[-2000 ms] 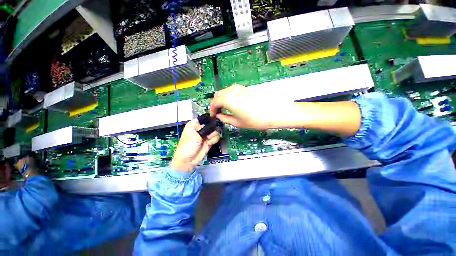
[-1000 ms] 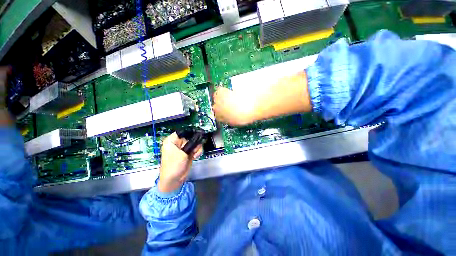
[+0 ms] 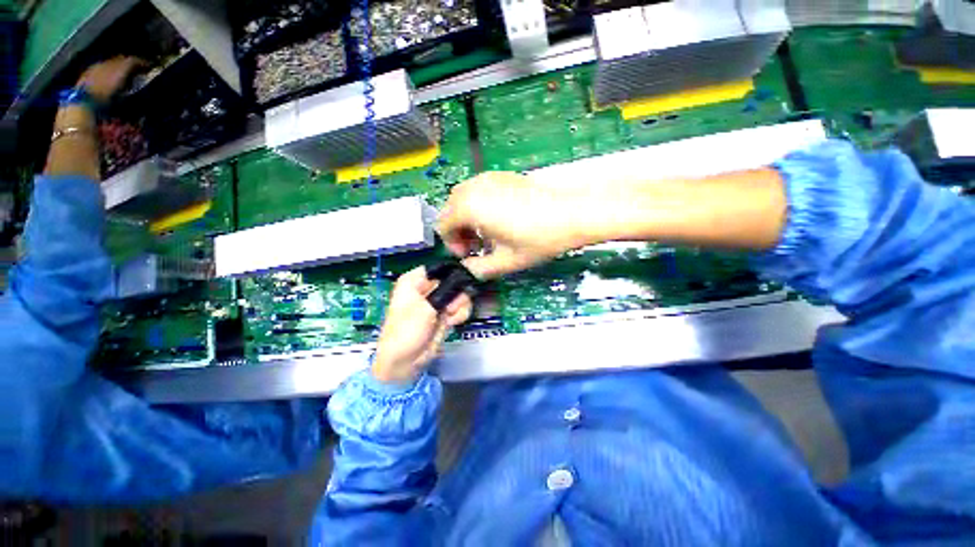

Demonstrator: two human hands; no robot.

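My left hand (image 3: pixel 415 324) is held low over the front of the green circuit boards (image 3: pixel 513 144), near the gap between two boards. Its fingers carry black covers and are bent around a small dark bunch that merges with them, perhaps black parts (image 3: pixel 451 284). My right hand (image 3: pixel 511 222), bare, meets it from the upper right. Its thumb and fingertips are pinched together at the black bunch. Whether a part sits between them is too small and blurred to tell.
Long white heatsinks (image 3: pixel 321 237) cross the boards; tall finned heatsinks (image 3: pixel 347 123) with yellow strips stand behind. Black bins (image 3: pixel 303 73) lie at the back. A metal rail (image 3: pixel 631 340) runs in front. Another person's arm (image 3: pixel 73 150) reaches the bins at left. A blue coiled cord hangs over the boards.
My right hand has come back from over the board to my left fingers. My left hand has moved slightly up and right. The other person's hand has come into view over the bins.
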